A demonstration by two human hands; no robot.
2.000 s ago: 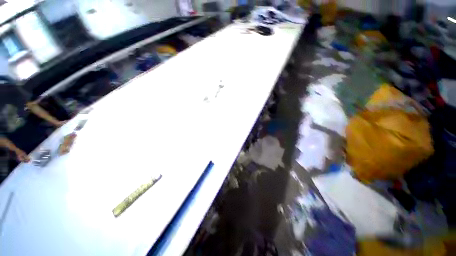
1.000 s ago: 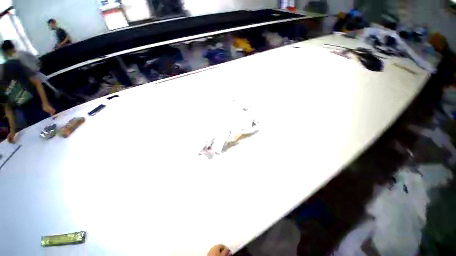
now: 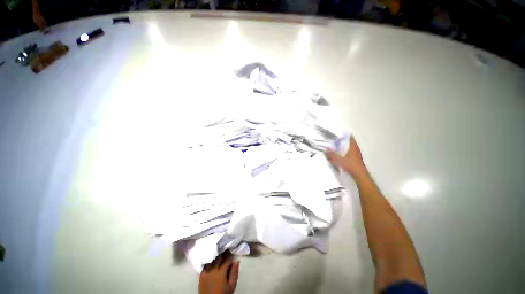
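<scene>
A cut-piece bundle (image 3: 270,178) of white to pale lilac layered cloth lies on the glossy white table (image 3: 460,143). Its layers fan out at the near left, and its middle is bunched. My right hand (image 3: 348,159) holds the bundle's right edge, with cloth between thumb and fingers. My left hand (image 3: 219,274) is at the bundle's near edge, cut off by the bottom of the picture. Its fingers are closed on the cloth and its fingertips are partly hidden. Glare washes out the bundle's left part.
At the table's far left lie a brown wrapped block (image 3: 49,56), a crumpled shiny silvery thing (image 3: 26,54) and a small dark bar (image 3: 90,37). Another person's hand (image 3: 39,20) shows at the top left edge. A long thin strip (image 3: 259,19) lies along the far edge.
The view has turned down onto the table, and the bundle now fills its middle. Both my hands are now on the bundle; only a bit of one hand showed before.
</scene>
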